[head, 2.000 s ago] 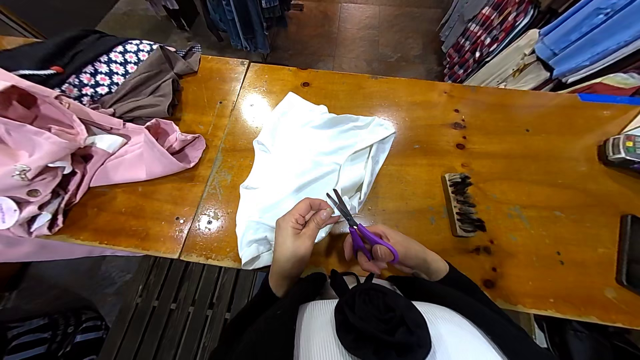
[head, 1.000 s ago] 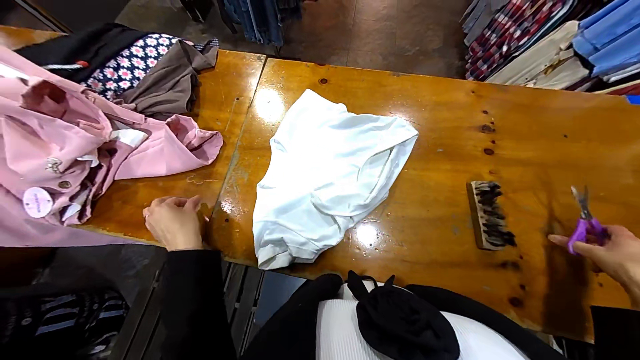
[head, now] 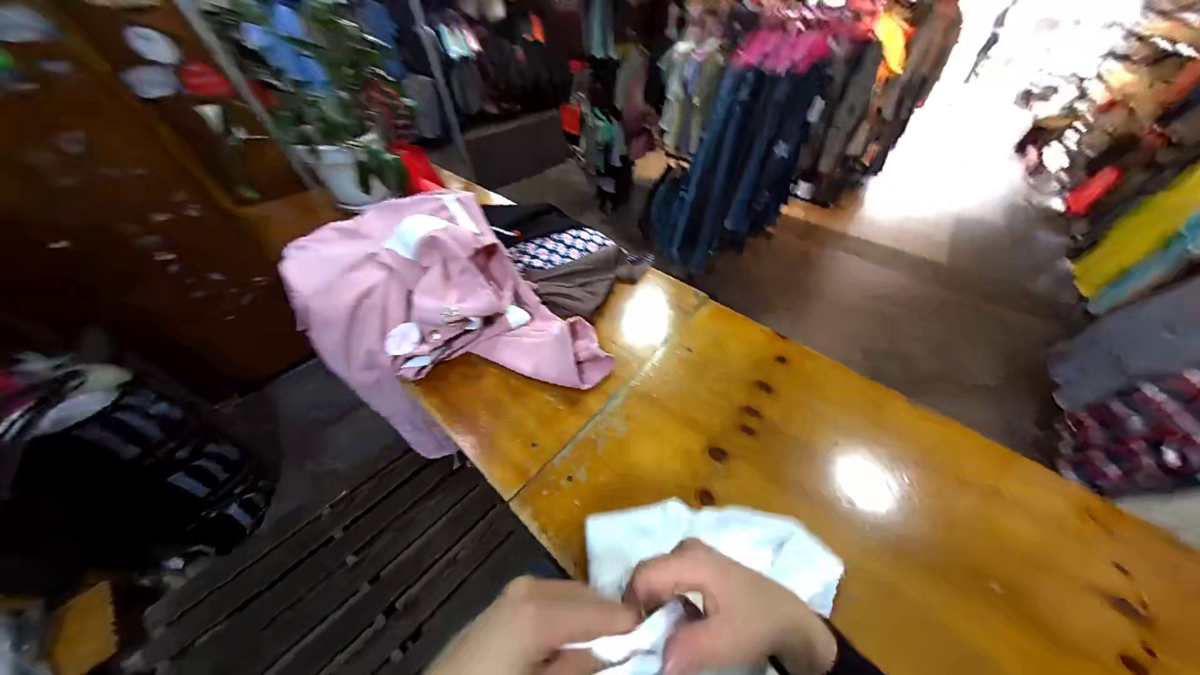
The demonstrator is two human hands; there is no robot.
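Note:
A white cloth garment lies bunched at the near edge of the wooden table, at the bottom of the view. My right hand pinches a gathered part of it between thumb and fingers. Close against it on the left, my left hand holds the same white fabric; blur hides its fingertips. A pink garment with a round white tag spills over the table's left end, away from both hands. The scissors and the brush are out of view.
The wooden table runs from upper left to lower right. Dark slats lie below its near edge. Dark and patterned clothes are piled behind the pink garment. A potted plant stands beyond; jeans hang across the aisle.
The purple-handled scissors have left my right hand. Both hands have come together on the white garment, which is now bunched near the table edge. The view has swung left and up.

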